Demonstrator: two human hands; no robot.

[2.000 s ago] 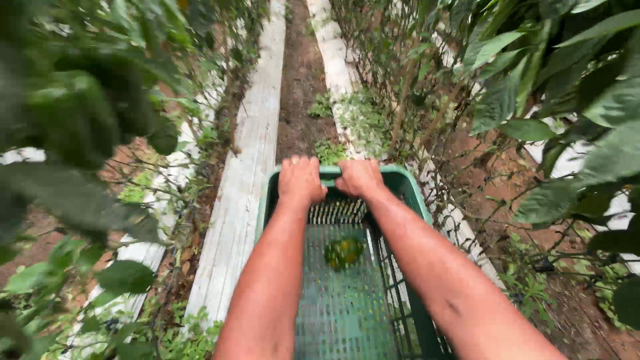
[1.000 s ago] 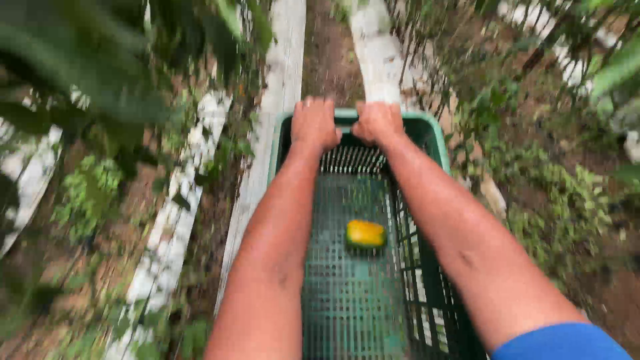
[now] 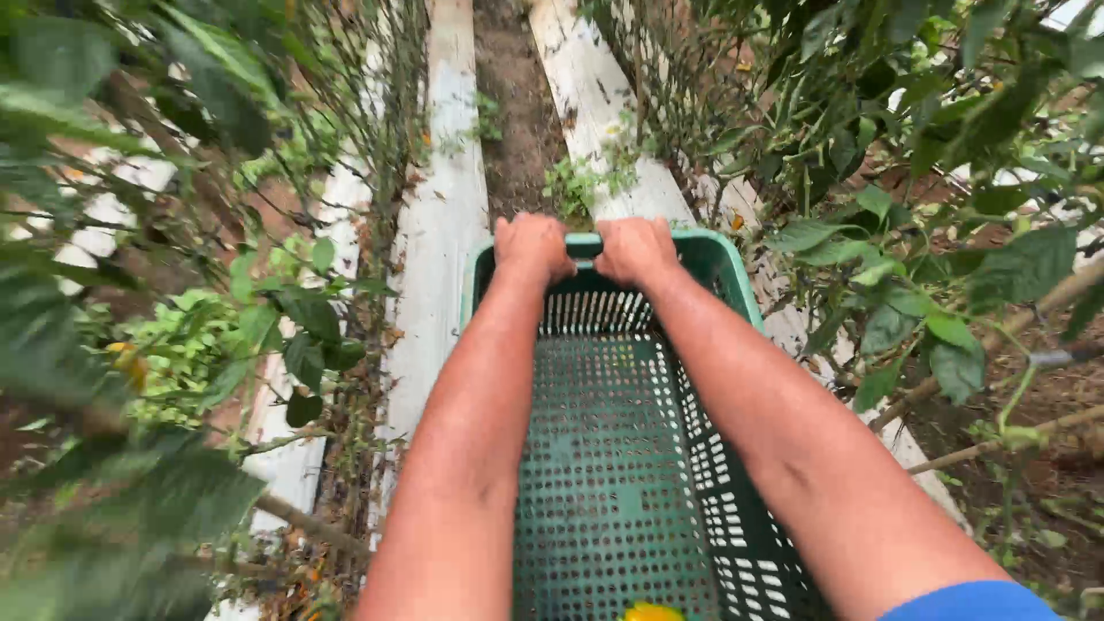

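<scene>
Both of my hands grip the far rim of a green perforated plastic crate (image 3: 604, 466), side by side near its middle. My left hand (image 3: 533, 246) is closed over the rim on the left, and my right hand (image 3: 636, 250) holds it just to the right, with a short stretch of rim between them. Only the top of a yellow pepper (image 3: 653, 612) shows on the crate floor at the bottom edge of the view. The near end of the crate is out of view, and my forearms cover parts of its sides.
Leafy pepper plants (image 3: 914, 259) crowd the right side, and blurred leaves (image 3: 112, 517) hang close on the left. Strips of white plastic mulch (image 3: 444, 216) flank a bare soil path (image 3: 517, 112) ahead. Woody stems (image 3: 1061, 293) reach in from the right.
The yellow-green pepper has shifted from mid-crate toward the near end, now mostly out of view. Both hands have stayed on the crate's far rim, while the surrounding plants have changed position in view.
</scene>
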